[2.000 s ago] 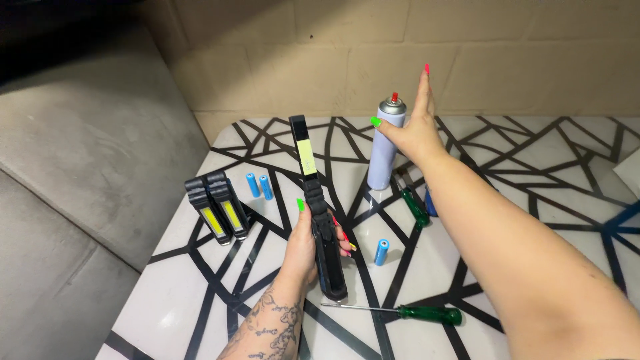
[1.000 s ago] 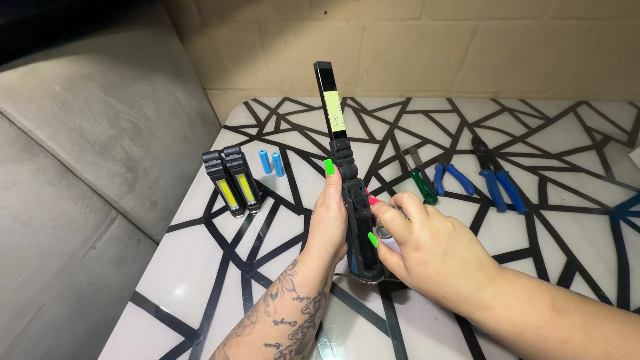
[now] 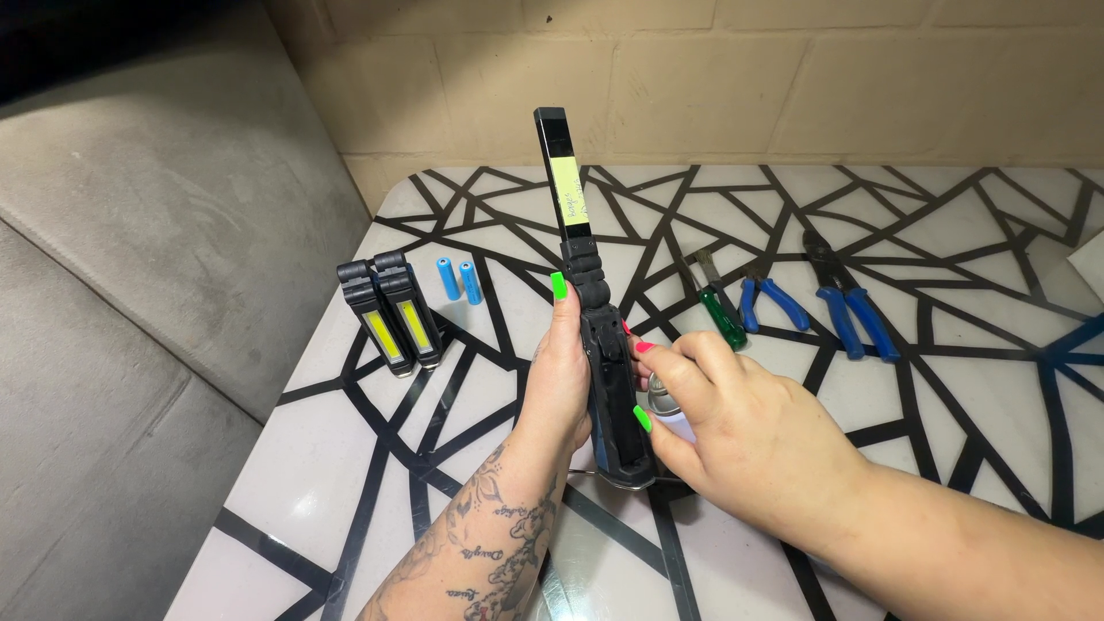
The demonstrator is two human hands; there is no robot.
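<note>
My left hand [image 3: 565, 371] grips an unfolded black work light [image 3: 614, 388], upright and leaning slightly left, with a handwritten yellow-green label on its upper arm. Its lower body shows a long dark recess facing me. My right hand [image 3: 724, 405] is at the right of the body, thumb and fingers close together around the top of a spray can [image 3: 671, 412]; its nozzle is hidden by the fingers. Whether the can is off the table cannot be seen. Two folded work lights [image 3: 392, 315] with yellow strips stand at the left, beside two blue cylindrical batteries [image 3: 458, 280].
Behind my right hand lie a green-handled screwdriver [image 3: 721, 317], small blue-handled pliers [image 3: 774, 302] and larger blue-handled pliers [image 3: 849, 302]. The patterned table [image 3: 319, 448] meets a block wall at the back. A grey padded panel [image 3: 129, 216] stands at the left.
My right hand has come from the can's earlier upright place at the back to the work light's right side; the can is now beside the light. The blue-handled tools have come into view.
</note>
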